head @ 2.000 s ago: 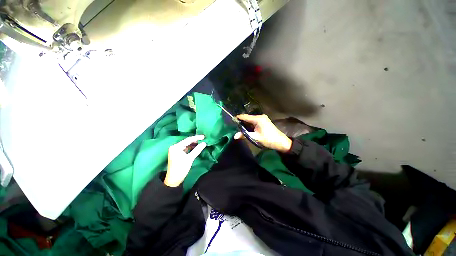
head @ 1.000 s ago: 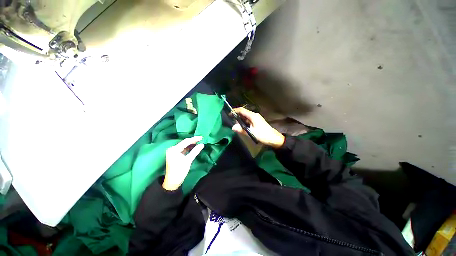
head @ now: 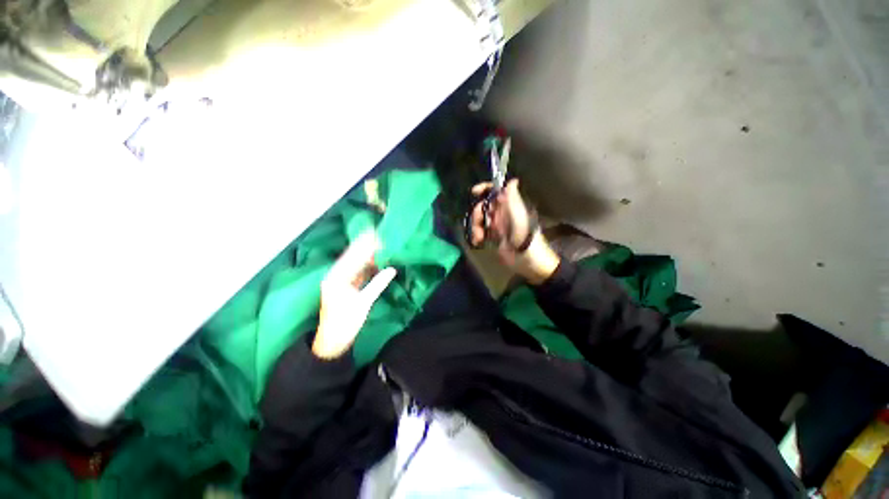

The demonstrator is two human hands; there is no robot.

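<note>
Green cloth [head: 409,210] lies over the lap and hangs beside the table's front edge, with a small pale tab [head: 373,194] near its top. My left hand [head: 349,292] is on the cloth, blurred; its thumb is apart and its fingertips are unclear against the cloth. My right hand [head: 509,219] holds scissors [head: 499,164] by the dark handles, to the right of the cloth. The blades point up, slightly parted, and do not touch the main cloth. A small green bit shows near the blade tips.
The white machine table [head: 234,195] fills the upper left, its front edge close to the cloth. The stained machine head [head: 127,68] is at its far left. More green cloth [head: 185,429] is heaped lower left and right of the lap. Grey floor [head: 721,195] is at right.
My right hand has turned and moved the scissors up and right, away from the cloth; the blades are now parted. My left hand has shifted slightly up on the cloth.
</note>
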